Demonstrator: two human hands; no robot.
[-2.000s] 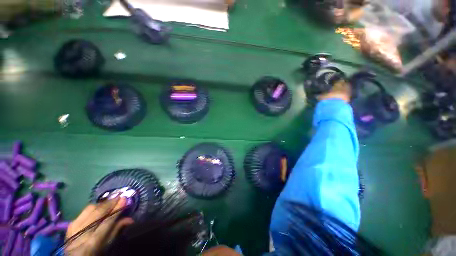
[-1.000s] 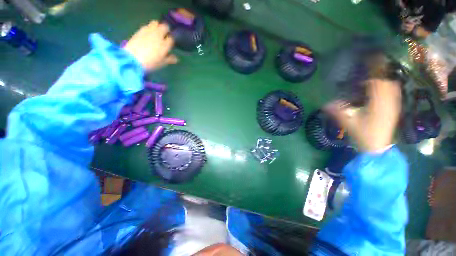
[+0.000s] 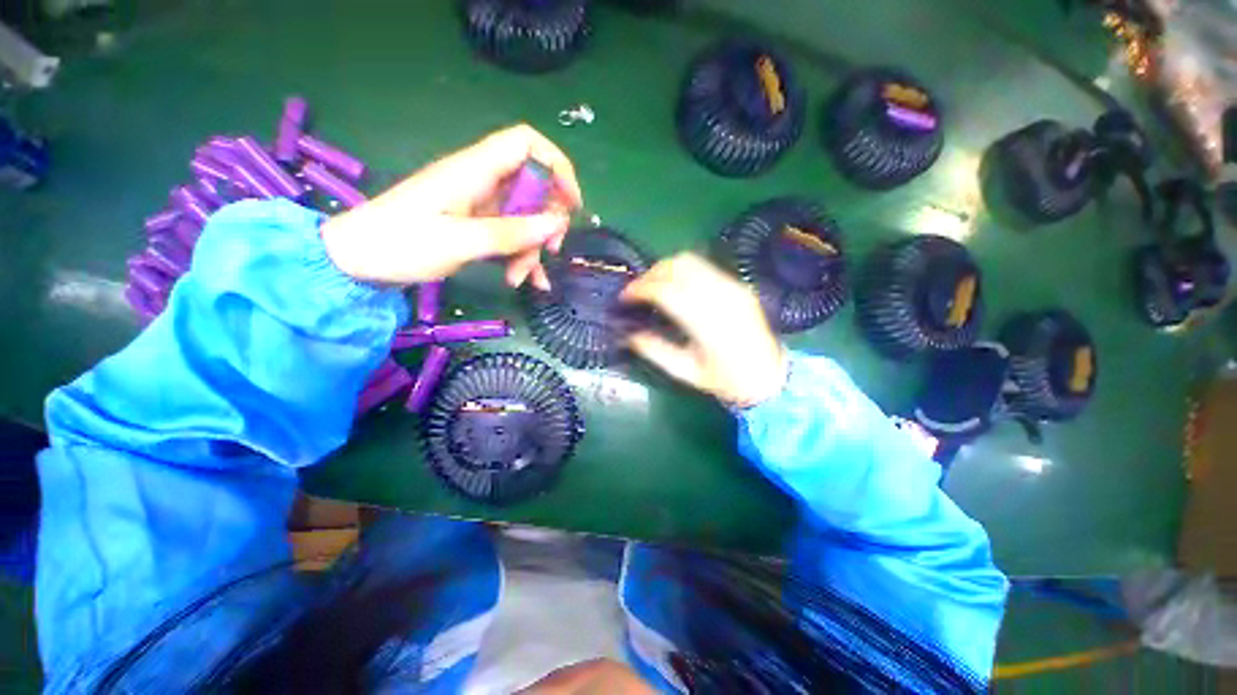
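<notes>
My left hand [image 3: 468,211] holds a purple cell [image 3: 526,190] between thumb and fingers, above and left of a black ribbed fan housing [image 3: 586,306]. My right hand [image 3: 699,326] is at that housing's right side, slightly blurred; its fingertips are hard to make out, so whether they grip anything cannot be told. The housing lies flat with a small yellowish strip at its centre. A second ribbed housing [image 3: 499,428] lies just below it, nearer to me, with no purple cell seen in it.
A pile of purple cells [image 3: 224,190] lies at left, partly behind my left sleeve. Several housings stand at right and back, one with a purple cell [image 3: 909,118]. A dark flat part [image 3: 960,390] lies at right. A cardboard box [image 3: 1211,475] is at the right edge.
My left hand has come from the far housing to the near one, now with a purple cell. My right hand has moved left from the far-right housings. The view has shifted.
</notes>
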